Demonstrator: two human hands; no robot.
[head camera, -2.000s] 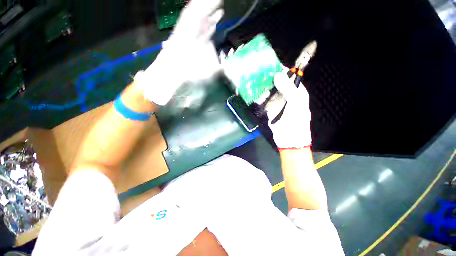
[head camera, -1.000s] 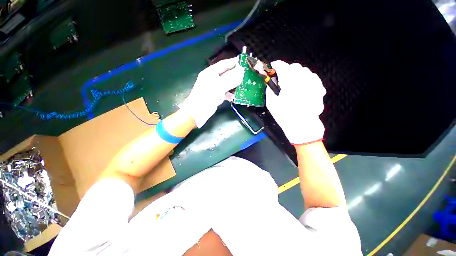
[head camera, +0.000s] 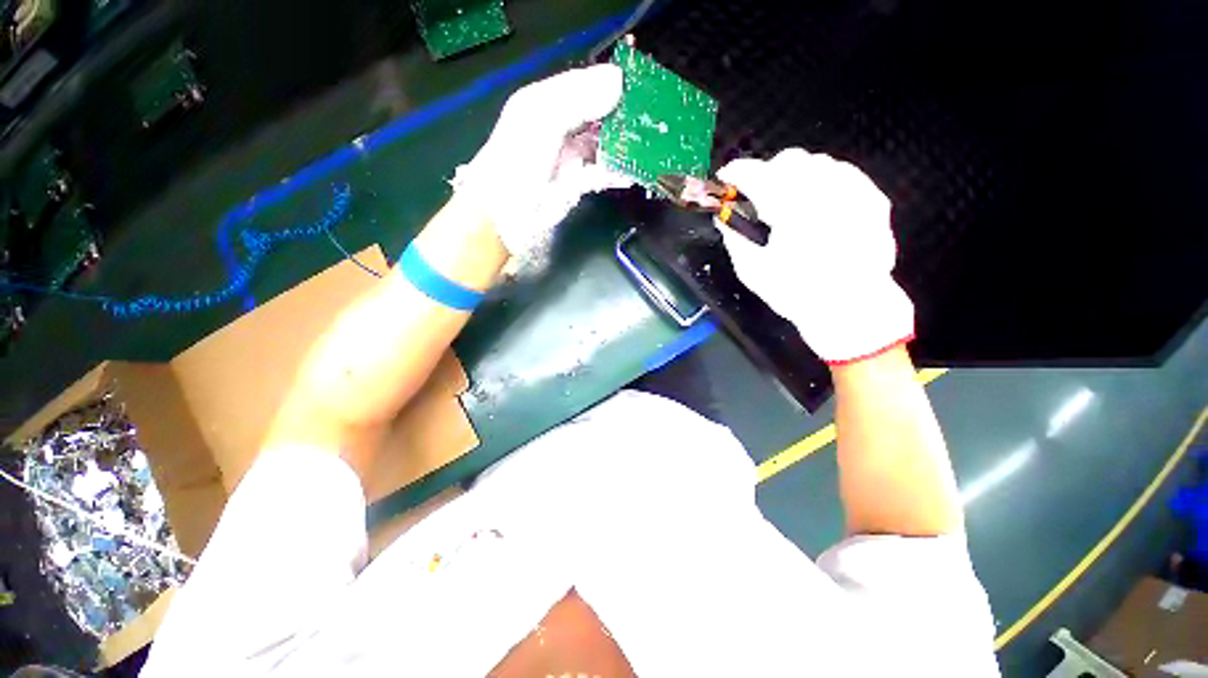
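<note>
My left hand, in a white glove with a blue band at the wrist, holds a green circuit board by its left edge, solder side facing me. My right hand, in a white glove with a red cuff edge, grips diagonal cutters. The cutters' jaws are at the board's lower edge; whether they touch a lead is too small to tell. The board is held above the bench near the black tray's edge.
The large black tray lies right, with its metal handle. An open cardboard box with silvery parts is at lower left. A coiled blue cord lies on the green bench. Boards lie on the dark conveyor.
The board has moved up and turned, showing more of its face. The cutters have moved from its upper end to its lower edge. My right hand has moved slightly right and down.
</note>
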